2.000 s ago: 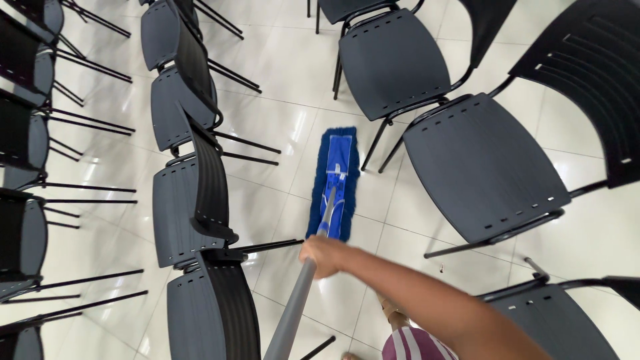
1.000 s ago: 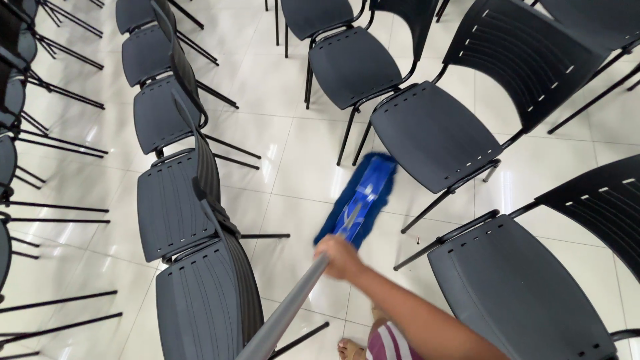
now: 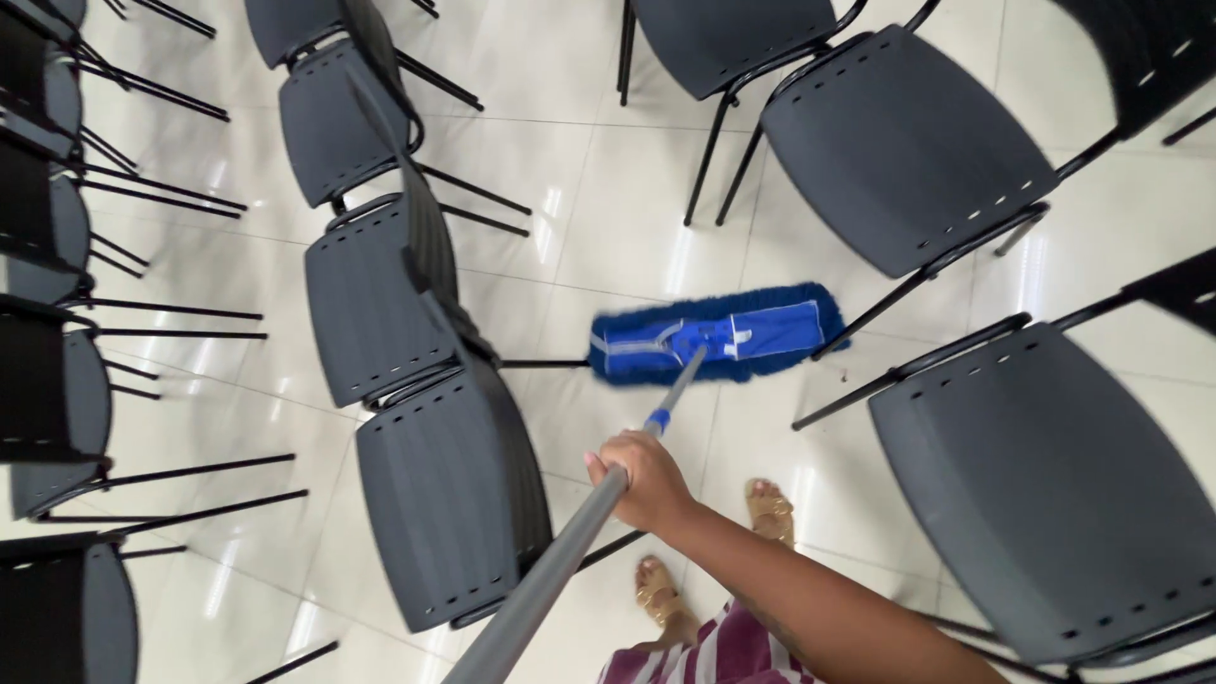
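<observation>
My right hand (image 3: 641,480) is closed around the grey pole (image 3: 560,560) of a dust mop, a little above its blue collar. The pole runs from the bottom edge up to the blue mop head (image 3: 712,334), which has a dark blue fringe and lies flat on the tiled floor. The head is turned crosswise in the aisle. Its right end meets a leg of a chair on the right, and its left end is at a black chair leg on the left. My left hand is not in view.
Linked dark grey chairs (image 3: 380,294) stand in a row on the left, with another row (image 3: 57,418) beyond. More chairs (image 3: 907,152) line the right, one (image 3: 1045,484) close to my arm. My sandalled feet (image 3: 768,508) are on the glossy tiles below the mop head.
The mop head has turned from lengthwise, then slanted, to crosswise between the chair rows. My right hand stays on the pole. Both feet now show more fully.
</observation>
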